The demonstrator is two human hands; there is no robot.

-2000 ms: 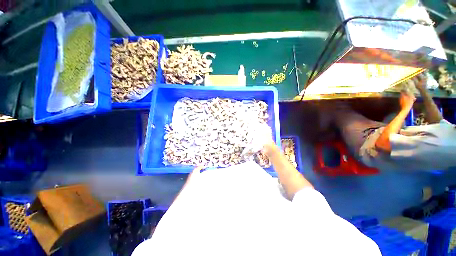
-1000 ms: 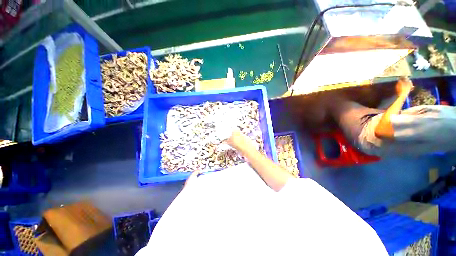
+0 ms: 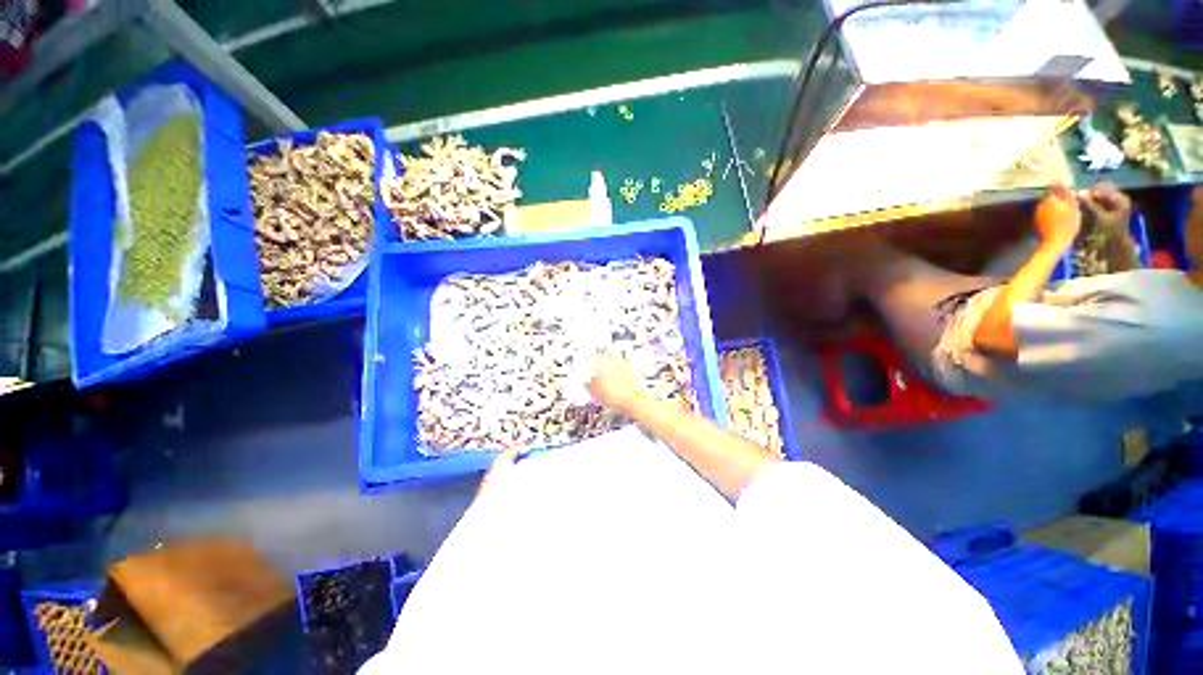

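Note:
A large blue parts tray (image 3: 383, 356) stands in front of me at the bench edge. It holds a wide spread of small pale and brown moulded parts (image 3: 528, 350), overexposed in the middle. My right hand (image 3: 614, 384) is in the tray, on or just over the parts; its fingers are washed out by glare, so whether it holds a part cannot be told. My left hand (image 3: 505, 458) shows only as a small piece at the tray's near rim, mostly hidden by the white sleeve.
Left are a ring tray (image 3: 235, 198) and a crate of beige parts (image 3: 317, 218). Loose parts (image 3: 455, 187) and yellow rings (image 3: 686, 198) lie on the bench. Right are a lit lamp box (image 3: 910, 158), a seated worker (image 3: 1082, 323) and a red stool (image 3: 858, 382). A carton (image 3: 198, 600) stands on the floor.
My right hand moved from the tray's right side towards its middle, then stayed near there. The view has shifted and tilted slightly. The other worker's hands moved.

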